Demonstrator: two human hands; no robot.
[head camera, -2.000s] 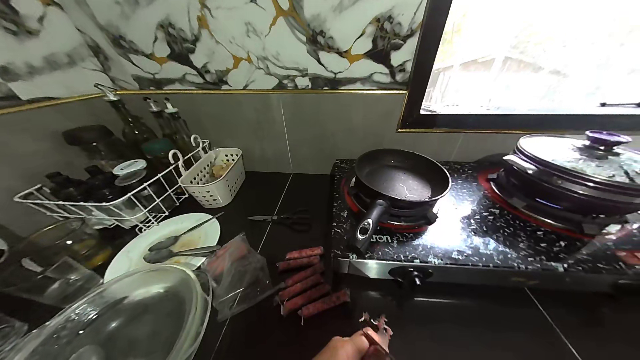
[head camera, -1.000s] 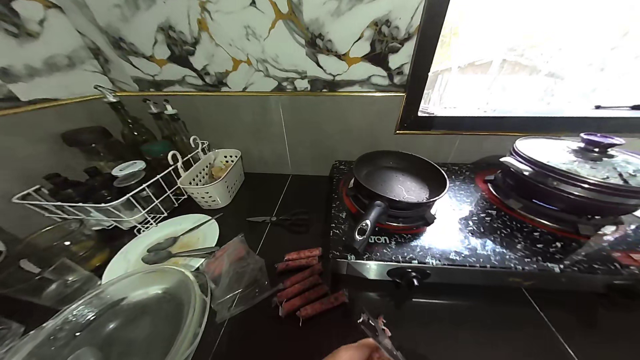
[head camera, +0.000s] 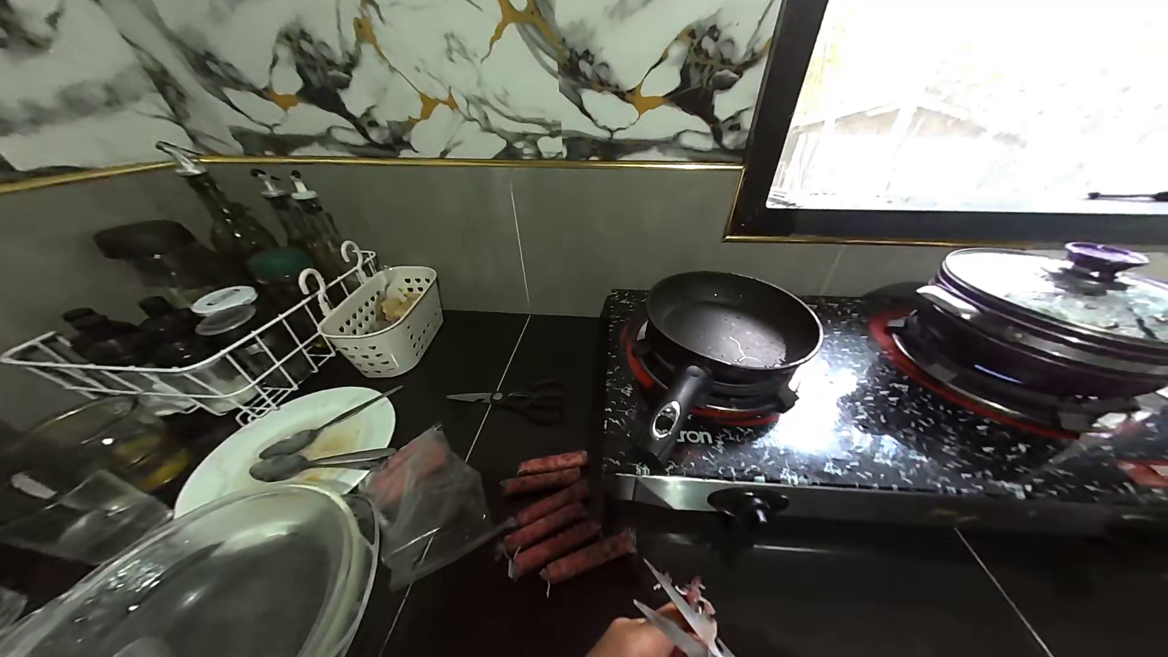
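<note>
At the bottom edge, my left hand (head camera: 631, 637) is partly in view, closed on a red sausage (head camera: 695, 598) with crinkled clear wrapping at its end. The two metal blades of a pair of scissors (head camera: 680, 619) stand apart beside it and reach up from below; their handles and my right hand are out of view. Several red wrapped sausages (head camera: 552, 529) lie side by side on the dark counter, up and left of my hand. A clear plastic bag (head camera: 436, 511) with more red sausages in it lies left of them.
A frying pan (head camera: 730, 319) and a lidded pot (head camera: 1049, 338) sit on the gas stove (head camera: 849, 429). Dark-handled scissors (head camera: 497, 398) lie behind the sausages. Leftward are a plate (head camera: 365, 415) with spoons, a glass lid (head camera: 246, 566), a white basket (head camera: 383, 347) and a wire rack (head camera: 196, 370).
The scissor blades now show spread apart beside the sausage end; two seconds ago no spread blades were plain there. My left hand has stayed near the bottom edge. The row of sausages has not moved.
</note>
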